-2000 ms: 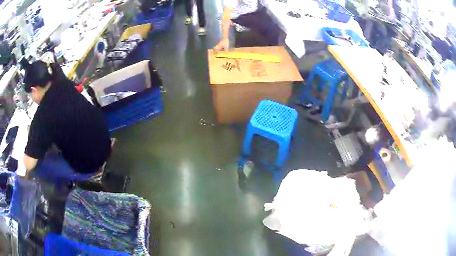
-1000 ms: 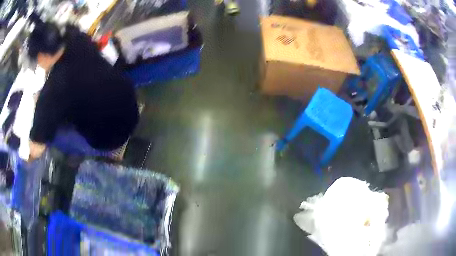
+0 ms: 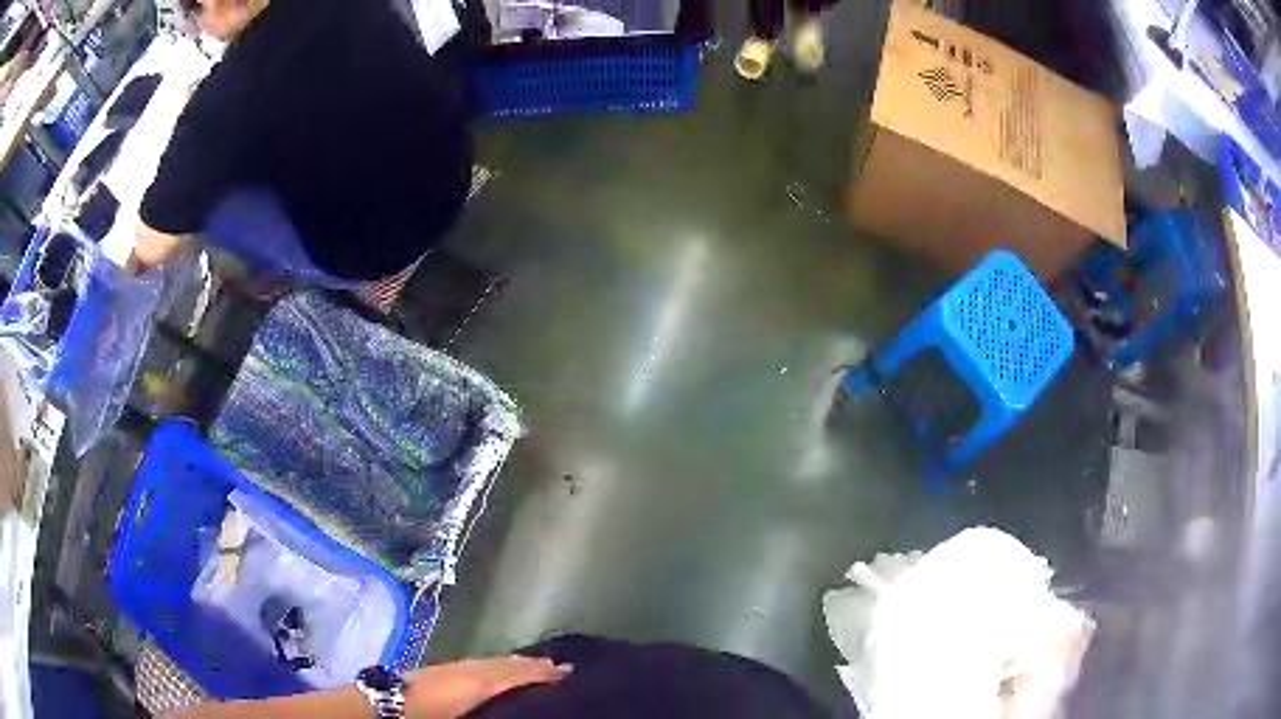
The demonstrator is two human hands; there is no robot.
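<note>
My left hand, with a metal watch at the wrist, reaches in from the bottom left. It lies flat with straight fingers at the edge of plain black cloth, which looks like clothing. Nothing shows in it; its palm side is hidden. My right hand is not in view. A blue crate stands nearest at the lower left, with pale sheets and a small black piece inside. A basket covered with mottled blue-green cloth stands beside it.
A seated person in black is at the left table. A blue slatted basket is at the top. A cardboard carton and blue stool stand right, a white bundle at lower right. Another person's feet show at the top.
The view has tilted down and turned, so the carton and stool sit farther right and more of the blue crate shows. My left hand and the black cloth have come into view.
</note>
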